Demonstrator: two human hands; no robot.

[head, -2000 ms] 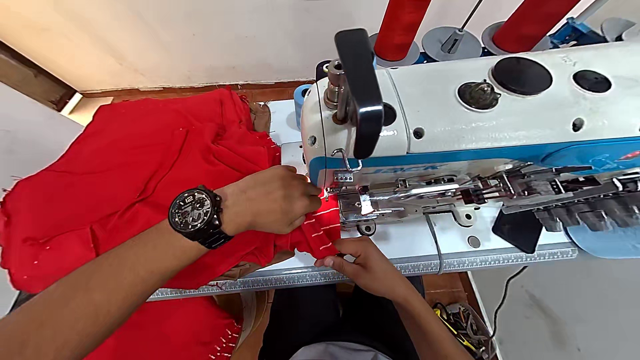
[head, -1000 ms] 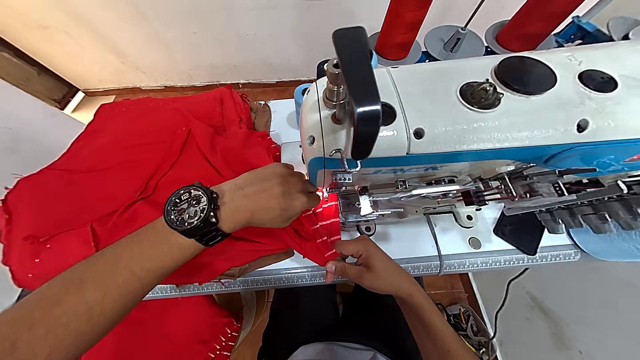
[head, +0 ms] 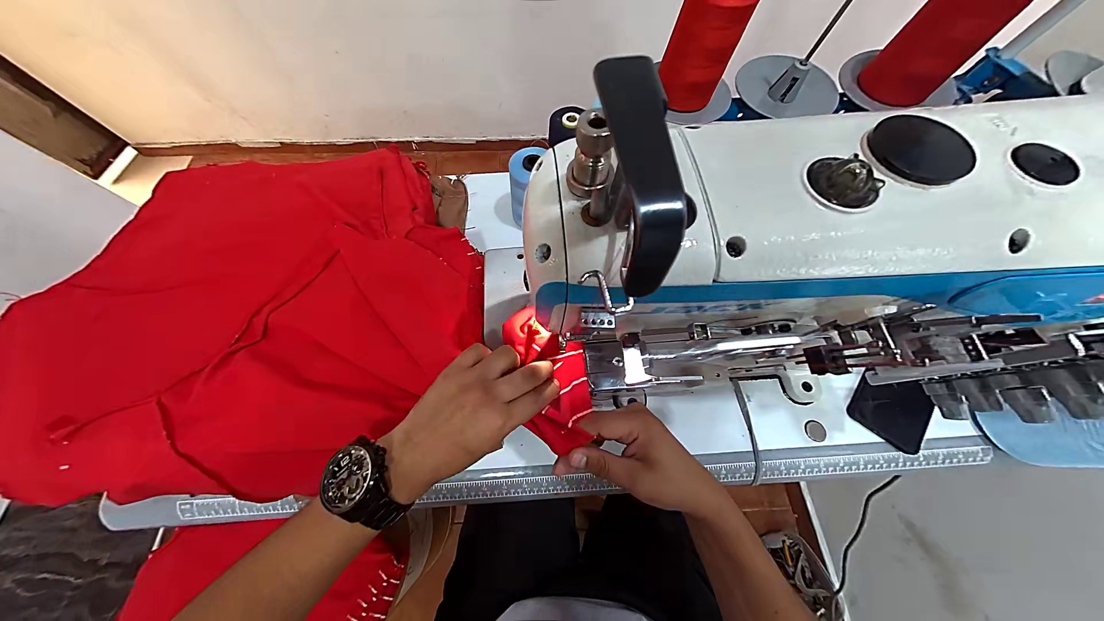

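Note:
A piece of red fabric with white stitch lines (head: 569, 392) lies at the needle area of a white and blue industrial sewing machine (head: 819, 216). My left hand (head: 479, 405), with a black watch (head: 355, 483) on its wrist, presses and pinches this fabric from the left, just beside the needle. The fabric's lower right corner is pinched between thumb and fingers of my right hand (head: 634, 453). A large heap of red fabric (head: 233, 319) spreads over the left of the table. My left fingertips are partly hidden in the folds.
Red thread cones (head: 707, 52) stand behind the machine, and a light blue spool (head: 523, 177) is by its left end. A measuring tape strip (head: 733, 472) runs along the table's front edge. More red fabric (head: 259, 573) hangs below, and a dark cable (head: 862, 526) dangles at the lower right.
The stitched fabric by the needle is now folded and bunched, with a part of it showing behind my left fingers. The heaped fabric at the left has shifted its folds.

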